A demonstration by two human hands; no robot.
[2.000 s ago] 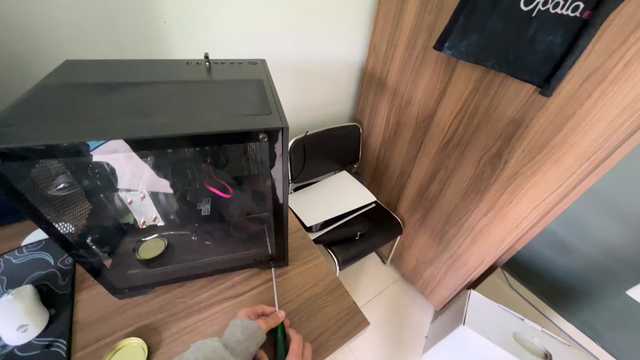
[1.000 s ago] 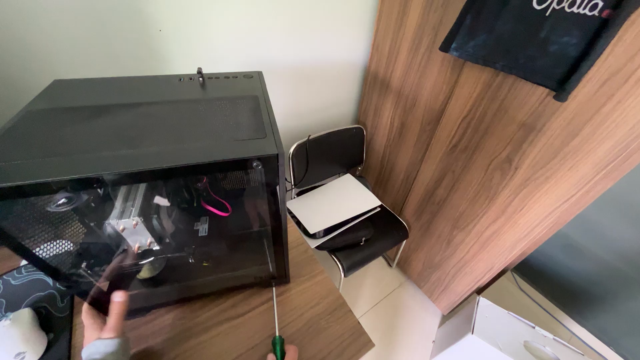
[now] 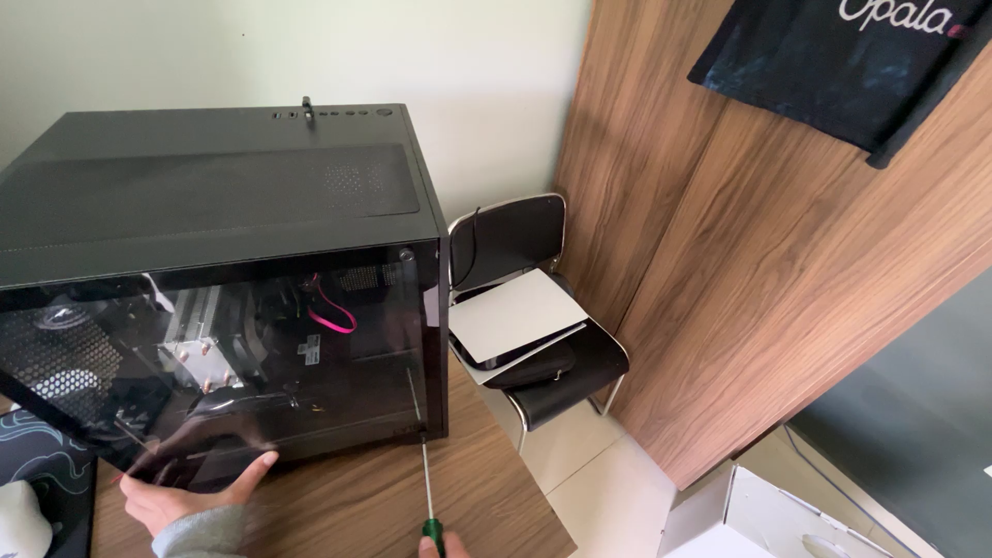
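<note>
A black computer case (image 3: 232,225) with a clear side panel (image 3: 364,387) stands on the wooden table (image 3: 480,473). Through the panel a metal CPU cooler (image 3: 203,341) and a pink cable (image 3: 333,316) show. My right hand (image 3: 446,545), partly cut off by the bottom edge, holds a screwdriver by its green handle (image 3: 434,531). The screwdriver's tip meets the lower right corner of the panel. My left hand (image 3: 194,496) is at the panel's lower edge on the left, thumb and fingers spread; whether it grips the edge I cannot tell.
A white mouse (image 3: 23,519) rests on a patterned mouse pad (image 3: 46,465) at the left. Beyond the table's right edge, a black chair (image 3: 573,387) carries a white flat panel (image 3: 519,316). A white cardboard box (image 3: 759,519) is at lower right, by a wood-panelled wall (image 3: 697,271).
My left hand, beside the right one two seconds ago, is now at the panel's lower left. The right hand has moved lower on the screwdriver's handle. The view has tilted somewhat.
</note>
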